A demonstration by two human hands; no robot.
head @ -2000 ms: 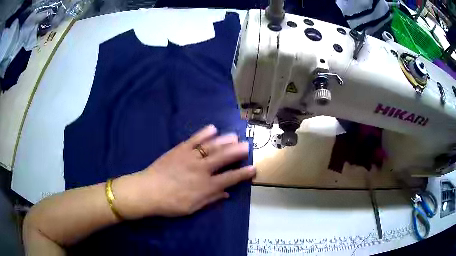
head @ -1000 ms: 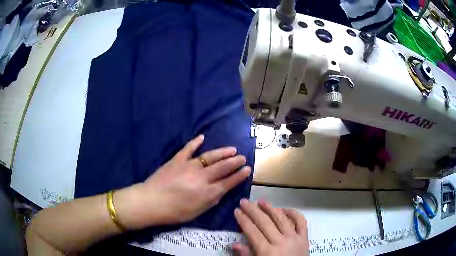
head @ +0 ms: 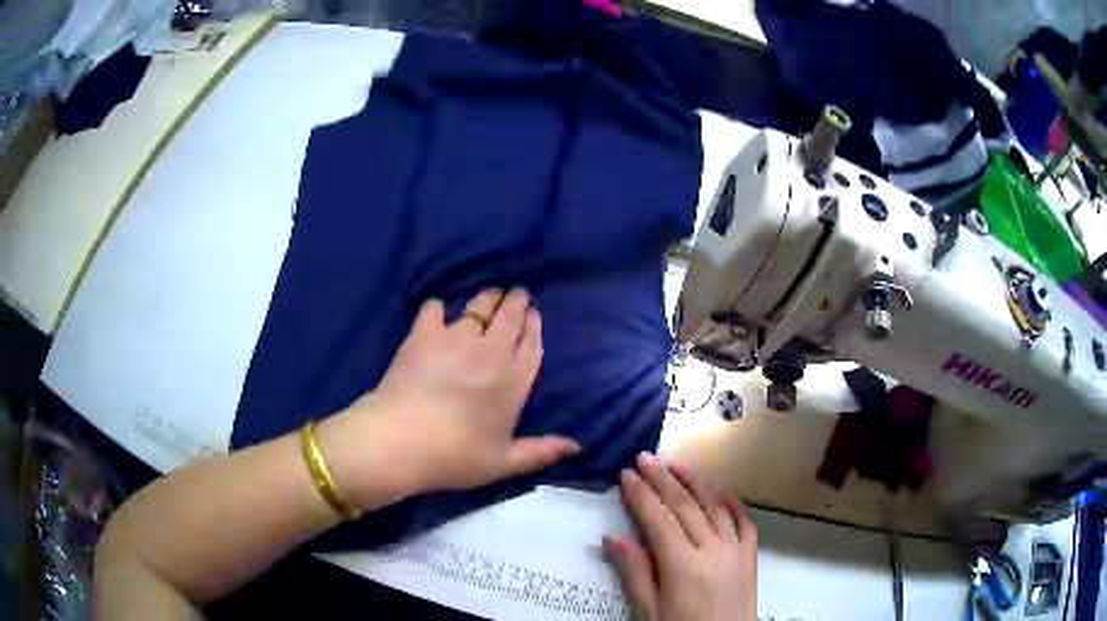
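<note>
A navy blue garment panel (head: 486, 182) lies on the white table left of the sewing machine (head: 838, 267), its right edge beside the lit foot area. The foot and needle are mostly hidden. My left hand (head: 467, 388) lies on the panel with its fingers spread, a ring and gold bracelet on it, pressing the cloth, which shows creases. My right hand (head: 692, 546) is at the panel's lower right corner, fingertips at the cloth's edge; whether it pinches the cloth is not clear.
Dark red and black scraps (head: 880, 443) lie under the machine arm. A thin dark rod (head: 896, 570) and blue-handled scissors (head: 998, 582) are at lower right. A printed ruler scale (head: 522, 582) runs along the front edge. A green basket (head: 1032, 218) and cloth heaps stand behind.
The view has turned, so the machine sits further right and lower. The panel has moved away from me past the machine. My right hand has come in at the panel's lower corner.
</note>
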